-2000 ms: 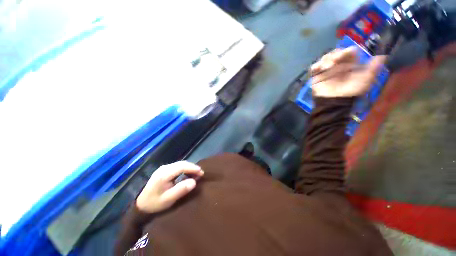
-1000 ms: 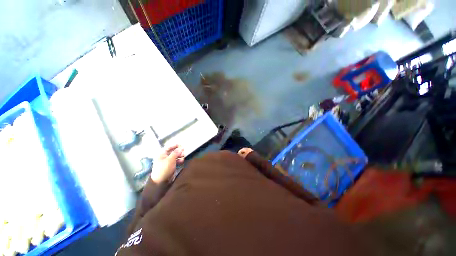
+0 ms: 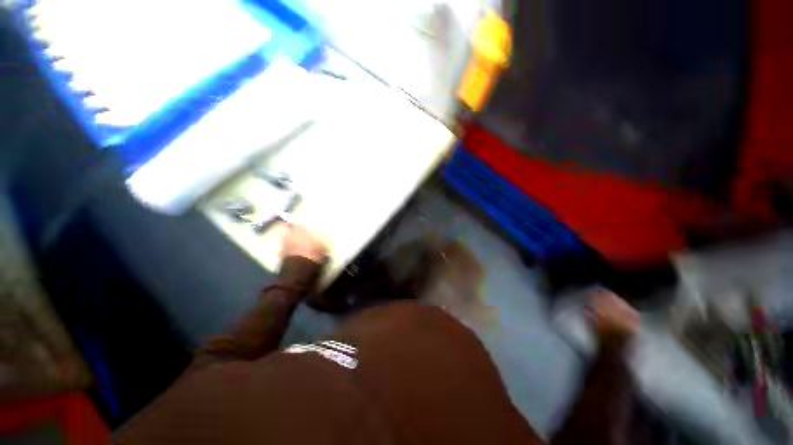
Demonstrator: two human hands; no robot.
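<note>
My left hand (image 3: 300,243) is at the near corner of the white worktable (image 3: 383,143), its fingertips at the moulded parts (image 3: 278,202) that lie there. The parts look grey and blurred, with rounded heads on a bar. Whether my left fingers grip them cannot be told. My right hand (image 3: 614,315) is held out at the right over the floor, away from the table, and is blurred; I cannot tell if it holds anything.
A blue parts tray (image 3: 174,117) with pale pieces in rows stands at the upper left. A white roll (image 3: 217,139) lies beside it. A red machine door (image 3: 600,204) with a yellow label (image 3: 487,61) and a blue perforated crate (image 3: 509,209) stand beyond the table.
The view has turned, bringing the red door in at the right. My left hand is still by the parts on the table. My right arm has swung out to the right.
</note>
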